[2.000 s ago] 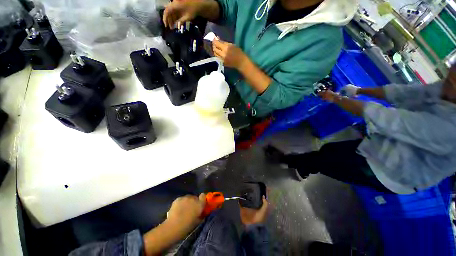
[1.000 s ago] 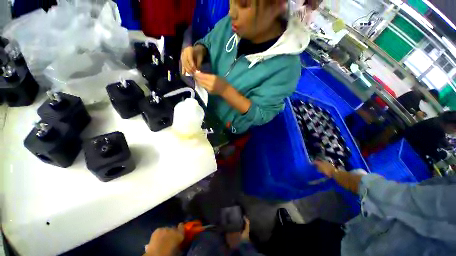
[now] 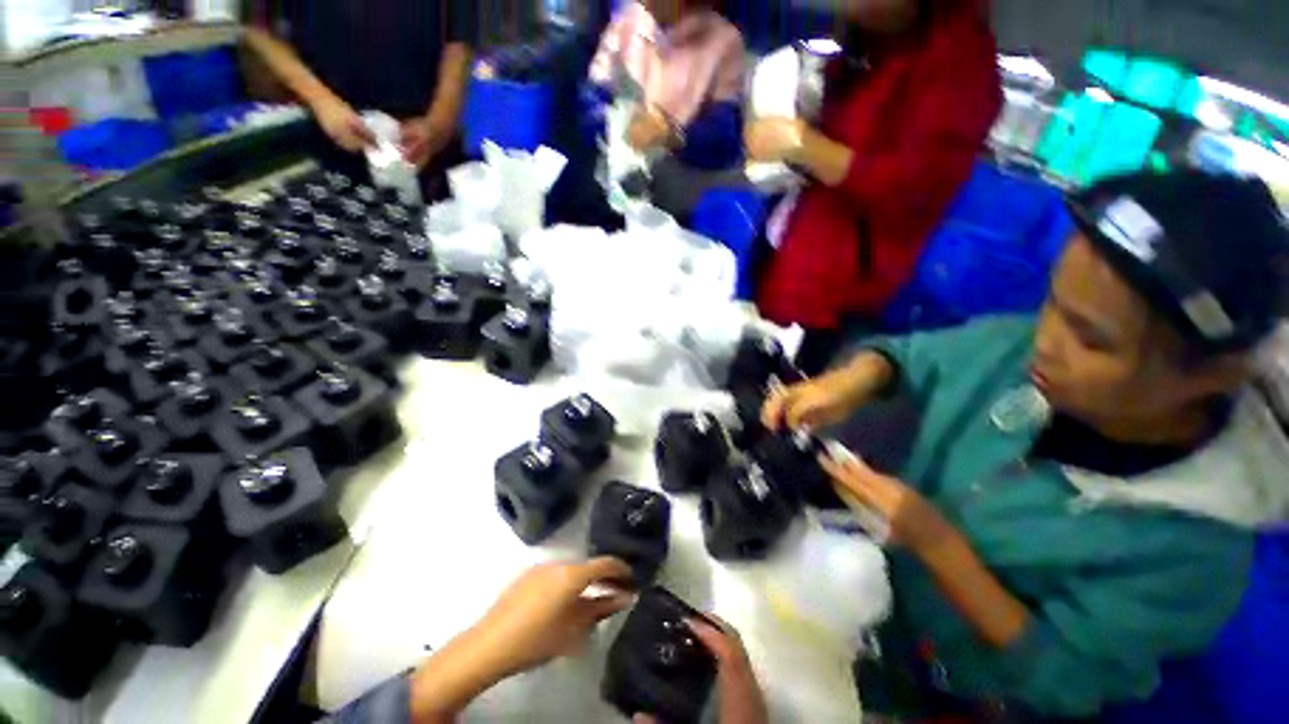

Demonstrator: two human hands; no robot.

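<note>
My right hand (image 3: 735,676), cut by the bottom edge, holds a black cube unit (image 3: 659,654) low in front of me. My left hand (image 3: 573,605) is just left of it, fingers pinched together, with a small blurred whitish piece (image 3: 608,591) at the fingertips. Another black unit (image 3: 631,523) stands just beyond my left fingers. More prong-topped units (image 3: 537,488) stand on the white table (image 3: 438,481) beyond my hands. No orange tool shows.
Many black units (image 3: 198,396) fill the left table. White packaging (image 3: 636,304) is heaped mid-table. A white bottle (image 3: 834,573) stands at right, beside a teal-clothed person (image 3: 1117,552) handling units. A person in red (image 3: 905,156) and others stand behind.
The view has swung up and left, showing the crowded left table. My hands and the held unit have risen from low by my lap to the table's front. The orange tool is out of view.
</note>
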